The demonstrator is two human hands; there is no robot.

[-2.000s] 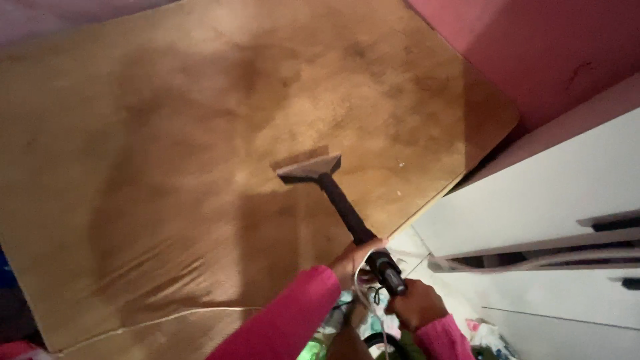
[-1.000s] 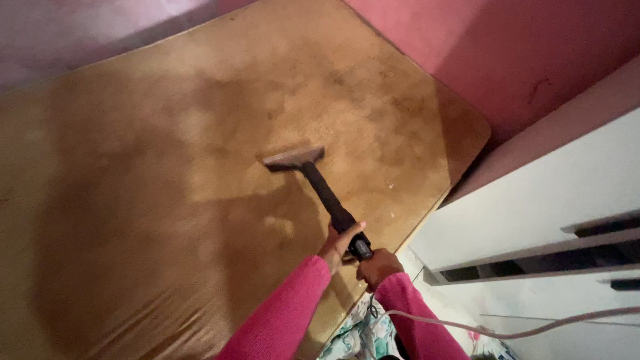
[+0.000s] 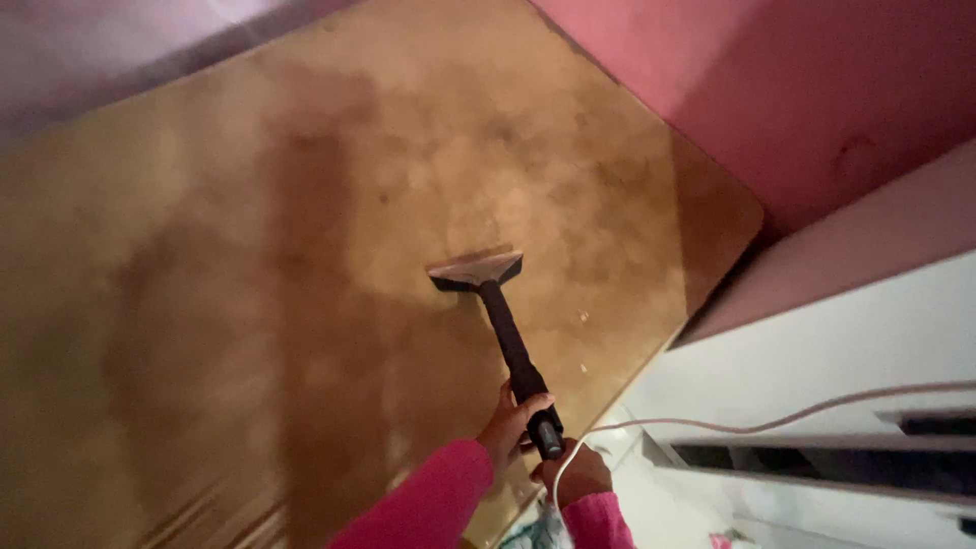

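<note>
A black upholstery-cleaning wand [image 3: 507, 328] with a wide, partly clear nozzle [image 3: 476, 270] reaches up and left from my hands. Its nozzle rests on a tan mattress [image 3: 427, 175] marked with darker, damp-looking patches. My left hand [image 3: 511, 427], in a bright pink sleeve, is wrapped around the wand's lower shaft. Just below it and to the right, my right hand [image 3: 578, 469] grips the handle end, its fingers partly hidden. A thin pale cord or tube [image 3: 686, 422] passes over the right hand and runs off to the right.
A pink wall [image 3: 770, 84] borders the mattress at the upper right, and a paler wall [image 3: 137, 46] at the upper left. White furniture with dark slots [image 3: 862, 328] stands at the right. Patterned cloth [image 3: 534, 526] lies near the bottom edge, beside a pale tiled floor [image 3: 656, 496].
The nozzle has moved over the mattress with both hands still on the wand. The pale cord now crosses over my right hand. The view has shifted somewhat.
</note>
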